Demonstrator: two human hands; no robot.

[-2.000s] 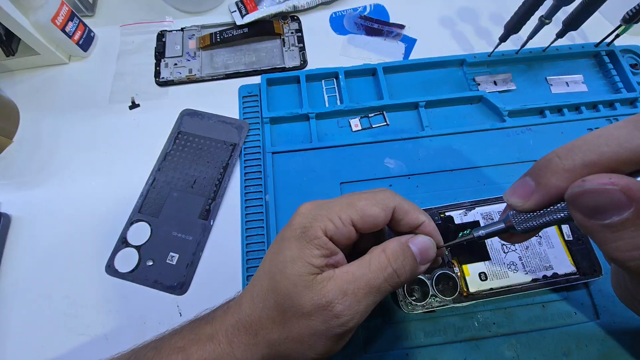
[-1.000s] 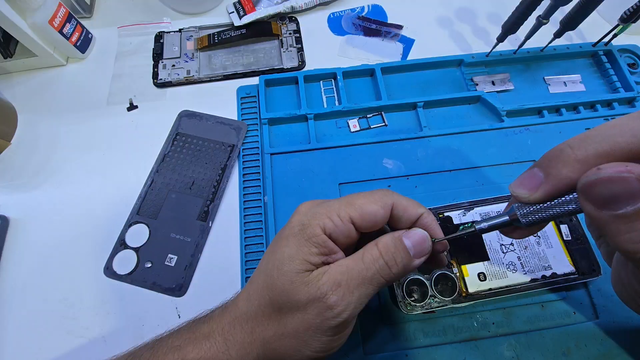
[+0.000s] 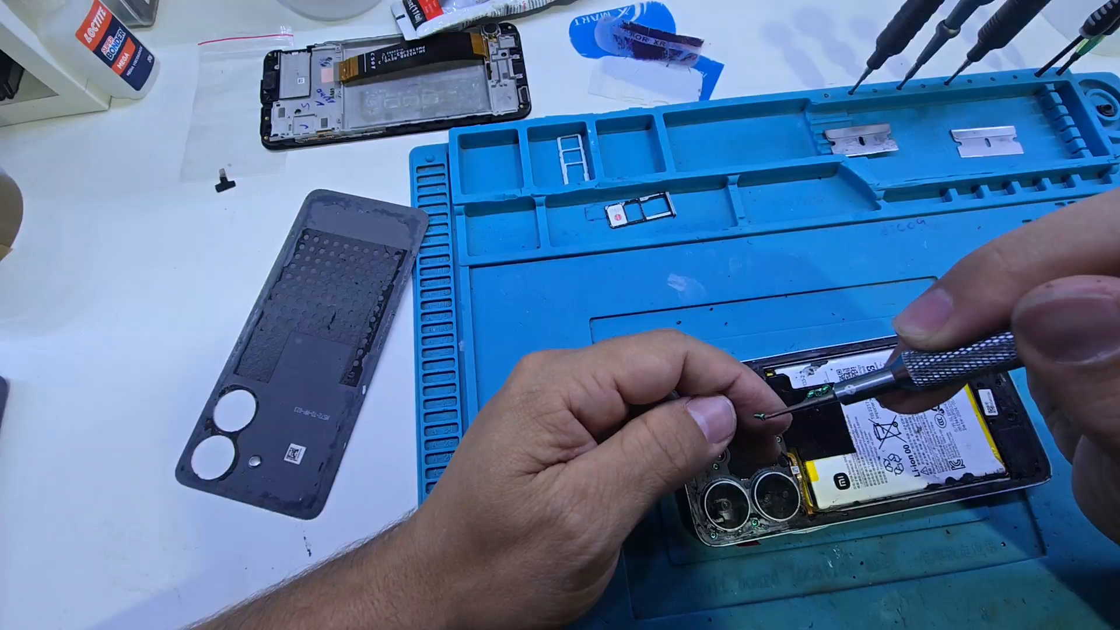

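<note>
My right hand (image 3: 1032,324) grips the knurled metal handle of a precision screwdriver (image 3: 954,360), whose thin tip points left with a tiny greenish bit at its end. That tip is beside the fingertips of my left hand (image 3: 604,446). The left thumb and index finger are nearly together over the camera end of an opened smartphone (image 3: 1032,437); whether something small is between them cannot be told. Two round camera rings (image 3: 726,505) and a white battery (image 3: 901,437) show in the phone, which lies on a blue silicone repair mat (image 3: 542,306).
A dark phone back cover (image 3: 324,367) lies left of the mat. Behind it are a phone frame with a flex cable (image 3: 420,96) and a Loctite bottle (image 3: 109,48). The mat's compartments hold SIM trays (image 3: 641,210) and razor blades (image 3: 862,140); screwdrivers (image 3: 906,35) stand at its back edge.
The screwdriver's tip has come away from where it met my left fingertips, and its thin shaft is now seen more fully beside them. My left hand stays over the phone's camera end.
</note>
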